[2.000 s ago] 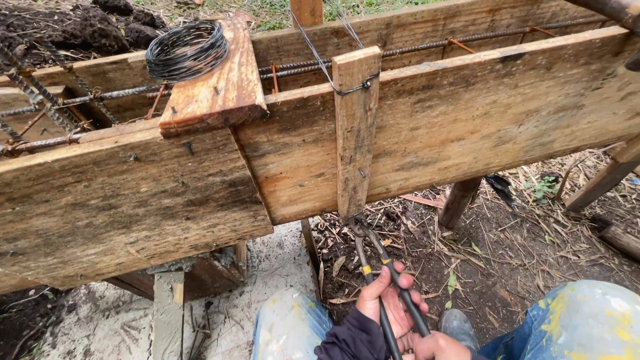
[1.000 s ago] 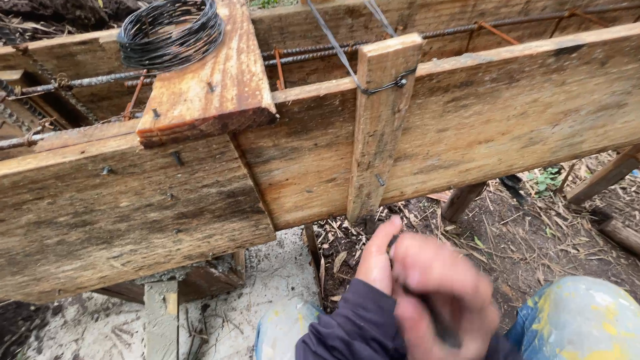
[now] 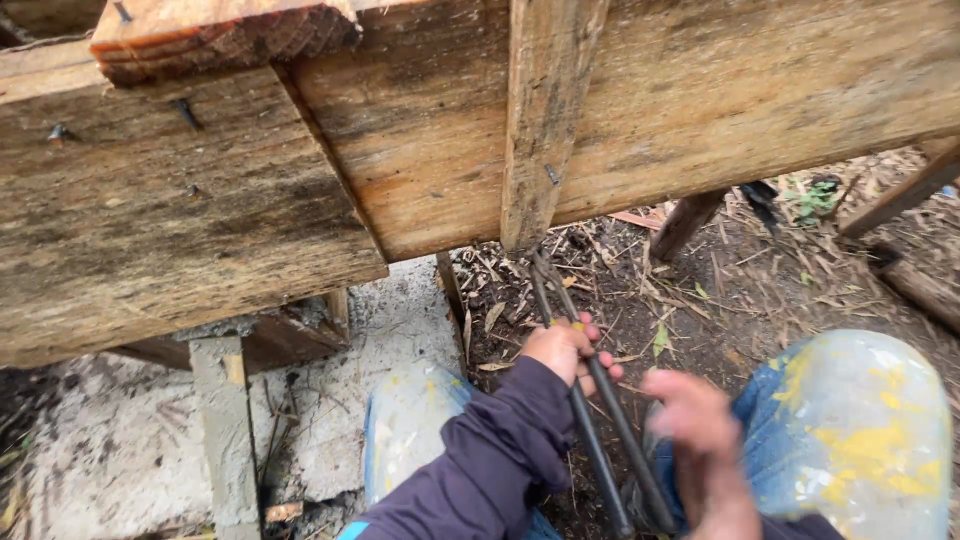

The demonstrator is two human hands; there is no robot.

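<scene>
My left hand (image 3: pixel 570 351) grips long-handled pincers (image 3: pixel 596 420) around both dark handles, near the yellow marks. The jaws touch or lie close to the foot of an upright wooden batten (image 3: pixel 547 120), which stands against the side boards of a wooden formwork (image 3: pixel 735 105). A nail (image 3: pixel 553 174) sticks out of the batten low down. My right hand (image 3: pixel 697 420), blurred, is beside the handle ends at the right, off the handles, its fingers not clear. What the jaws close on is too small to tell.
More nails stick out of the left board (image 3: pixel 180 202). A short plank (image 3: pixel 217 37) lies across the top. Below are a cement-smeared post (image 3: pixel 225 435), a pale slab (image 3: pixel 112 450) and wooden props (image 3: pixel 684 225) on littered soil. My paint-stained knees flank the pincers.
My hands were together in front of the batten a second ago; now the right is apart from the left and the pincers show in the left. The view has moved closer to the boards.
</scene>
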